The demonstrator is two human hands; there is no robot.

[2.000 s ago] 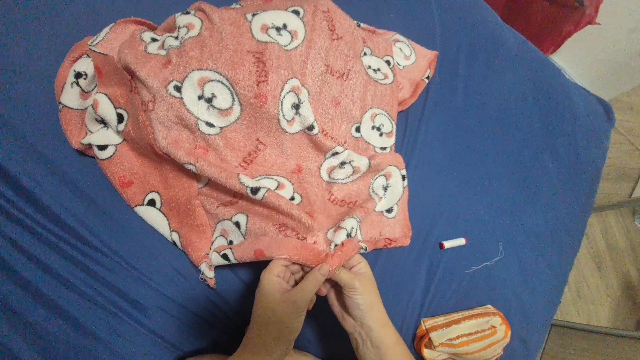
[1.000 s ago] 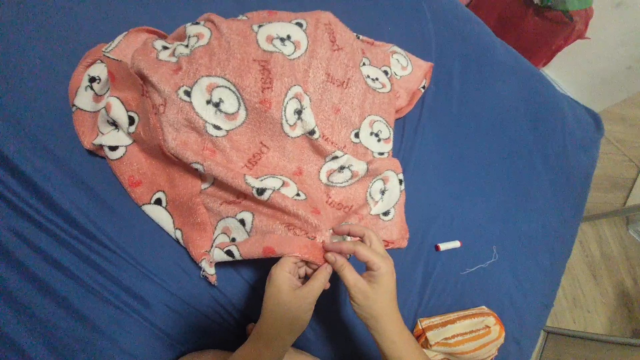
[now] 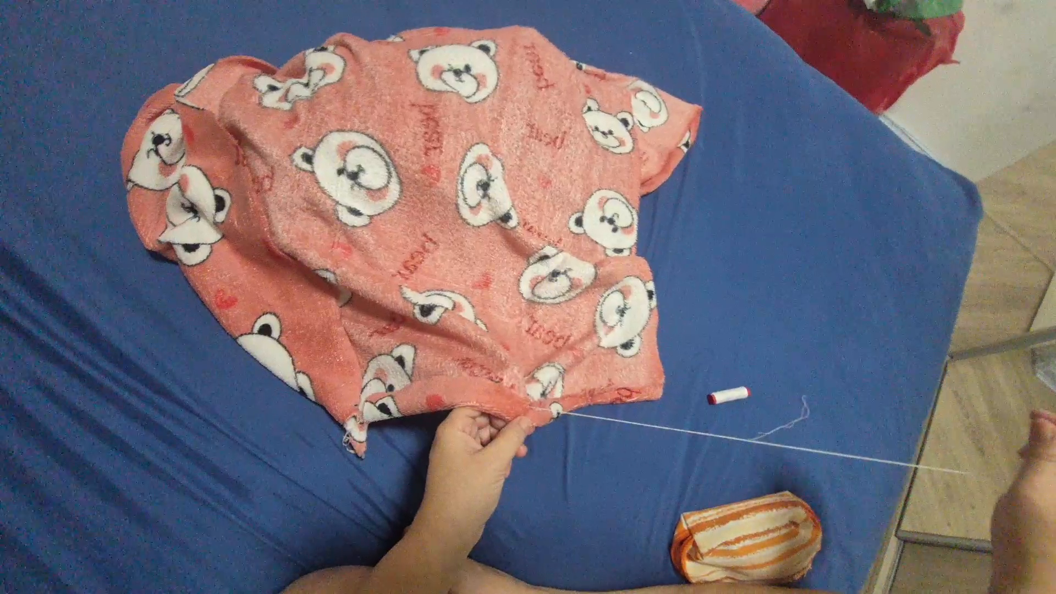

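A pink fleece cloth [image 3: 429, 214] printed with white bear faces and hearts lies spread and creased. My left hand [image 3: 478, 454] pinches its lower edge between thumb and fingers. From that edge, just beside my left thumb, a taut white thread [image 3: 742, 437] runs right toward my right hand [image 3: 1027, 495], which is partly cut off at the right border. Its fingertips are blurred, and no needle can be made out. A small spool of white thread with red ends [image 3: 730, 395] lies right of the cloth, near a loose curl of thread [image 3: 792, 422].
A blue sheet [image 3: 784, 247] covers the surface below. An orange-and-white striped cloth item [image 3: 751, 540] sits at the lower right. Beyond the sheet's right edge are a metal bar [image 3: 1002, 345] and a wood-look floor [image 3: 1002, 247]. Red fabric [image 3: 866, 49] shows at the top right.
My right hand has moved from the cloth's edge far to the right, and the thread is now stretched out. My left hand still holds the lower edge.
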